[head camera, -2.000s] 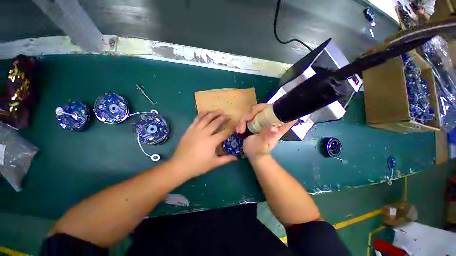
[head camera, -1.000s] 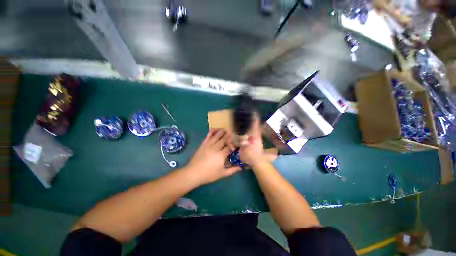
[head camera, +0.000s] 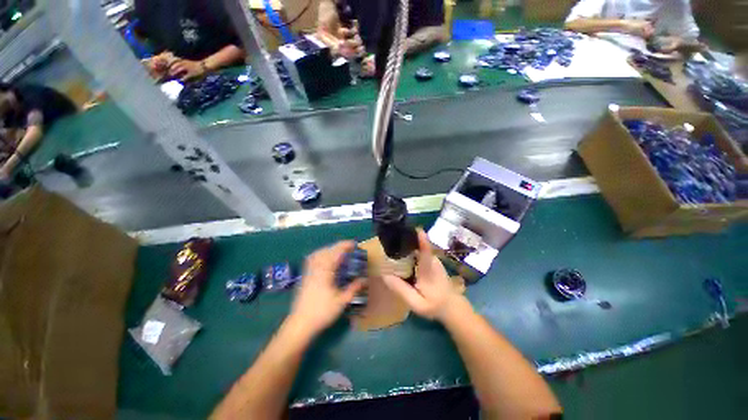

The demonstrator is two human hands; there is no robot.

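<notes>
My left hand (head camera: 316, 287) is blurred and holds a round blue unit (head camera: 353, 264) by its side, over the left part of the tan cardboard piece (head camera: 381, 308). Something dark shows below its fingertips, too blurred to tell. My right hand (head camera: 433, 287) has its thumb and fingers around the cream nose of the electric screwdriver (head camera: 396, 228), which hangs upright over the cardboard. The tool's tip is hidden. Two blue patterned units, one on the left (head camera: 244, 286) and one beside it (head camera: 280, 276), lie on the green bench left of my left hand.
The screw feeder (head camera: 480, 217) stands right of the cardboard. A dark blue unit (head camera: 568, 283) and a parts carton (head camera: 627, 184) are further right. Bags (head camera: 166, 332) and a large carton (head camera: 61, 303) are left. The conveyor (head camera: 328, 156) runs behind; people work opposite.
The view has tilted up, showing the conveyor and people. My left hand has moved away from the screwdriver and now has a unit at its side. Only two units show at left instead of three.
</notes>
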